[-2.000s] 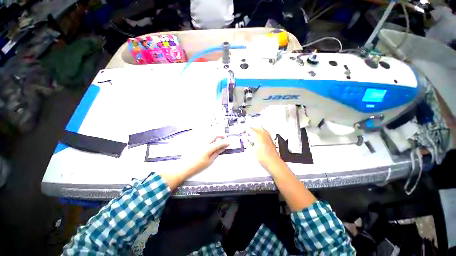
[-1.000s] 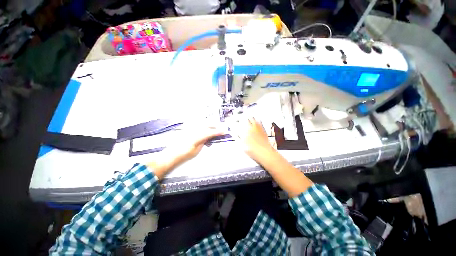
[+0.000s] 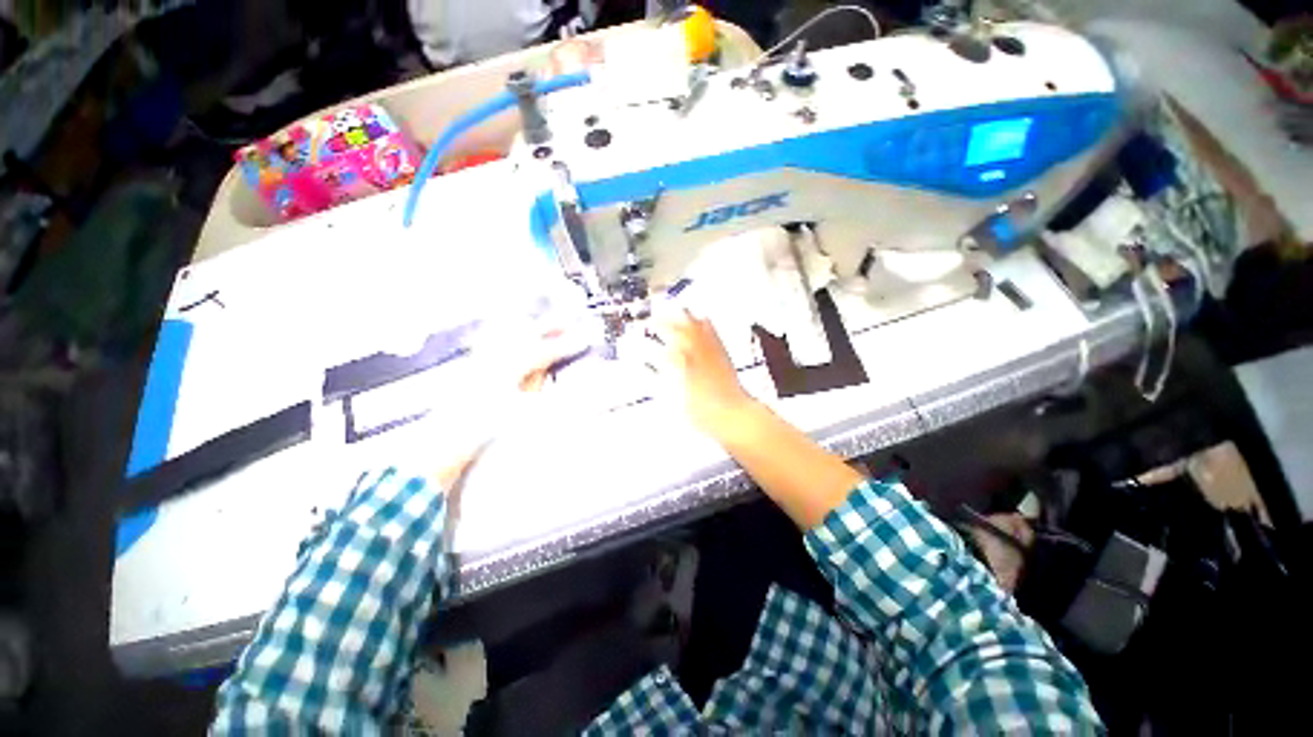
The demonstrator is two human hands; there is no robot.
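The white and blue sewing machine (image 3: 749, 202) stands on the white table, its presser foot and needle area (image 3: 619, 317) at the left end of the head. My right hand (image 3: 694, 360) lies just right of the needle, fingertips near the foot. My left hand (image 3: 536, 377) is left of the needle, washed out by glare, low on the table. The piece under my hands cannot be made out. Two dark fabric strips lie on the left, one nearer the edge (image 3: 231, 454) and one closer to my left hand (image 3: 396, 363).
A dark brown L-shaped patch (image 3: 821, 367) lies right of my right hand. White scraps (image 3: 922, 268) lie under the machine arm. A pink patterned pouch (image 3: 328, 159) sits in the tray behind. A measuring tape (image 3: 634, 511) runs along the front edge.
The view has tilted and shifted. The dark piece seen by my left fingers is no longer distinct. My left hand has moved closer to the needle area; my right hand stays beside it.
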